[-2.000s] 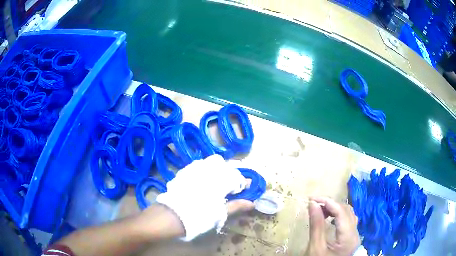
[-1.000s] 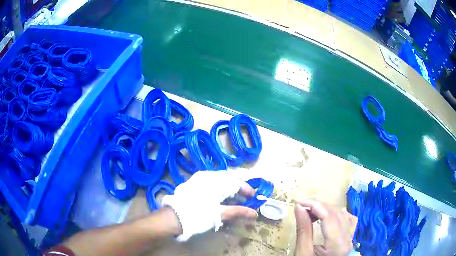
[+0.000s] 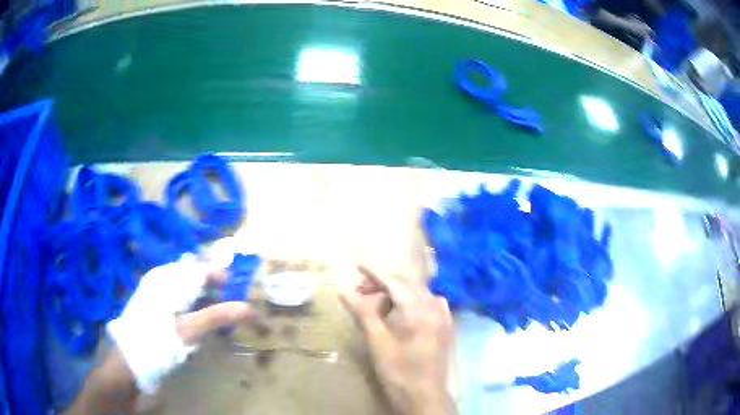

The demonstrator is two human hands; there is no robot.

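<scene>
The frame is blurred. My left hand, in a white glove with bare fingertips, grips a blue ring, seen nearly edge-on between thumb and fingers. The white round cup stands just right of it on the brown-spotted cardboard. My bare right hand is right of the cup, thumb and index finger close together. No stick can be made out in it through the blur. Loose blue rings lie left of my left hand. A pile of blue strips lies right of my right hand.
A blue bin is at the left edge. The green conveyor belt runs across behind the bench and carries a blue ring with a tail. A small blue piece lies on the pale sheet at lower right. A person's arm shows at top right.
The view has swung right, so the bin is mostly out of frame and more of the strip side shows. The held ring is now apart from my right hand's fingertips; earlier a thin stick reached it.
</scene>
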